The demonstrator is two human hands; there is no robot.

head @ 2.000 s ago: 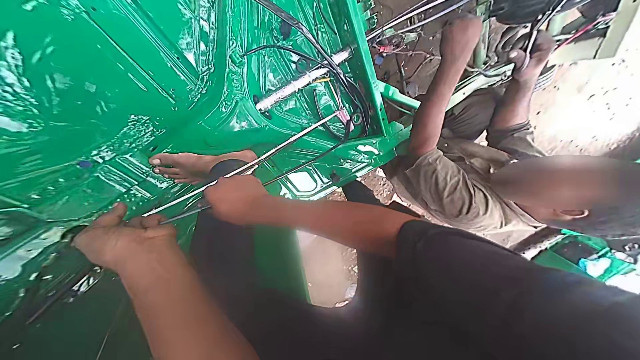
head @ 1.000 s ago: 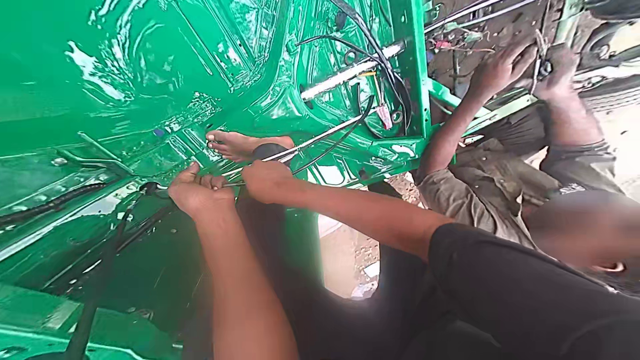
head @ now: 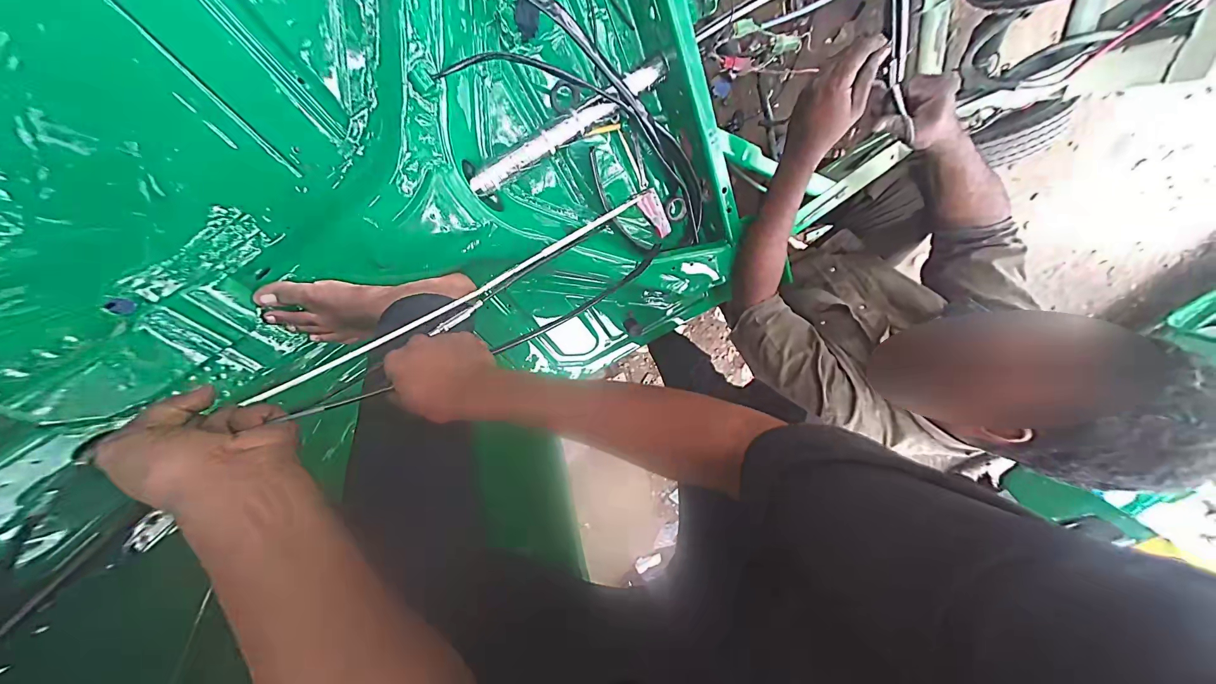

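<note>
My left hand (head: 204,446) is at the lower left, fingers curled around thin cables near a hole in the green painted metal body (head: 313,209). To its upper right, my right hand (head: 439,376) is closed on a thin dark cable (head: 332,407) that runs taut between both hands. A long white cable (head: 560,247) passes just above my right hand, from my left hand up to a pinkish-white tag or connector (head: 654,213). How many strands lie inside each fist is hidden.
A bare foot (head: 332,306) rests on the green panel just above my hands. Black cables (head: 655,123) loop over a silvery tube (head: 570,128). At right, another person (head: 855,351) works with both hands on thin dark and light strands; tyres (head: 1026,128) lie behind.
My hands were closer together a second ago and are now farther apart along the cable. The other person's hands remain together at the upper right. The view has shifted.
</note>
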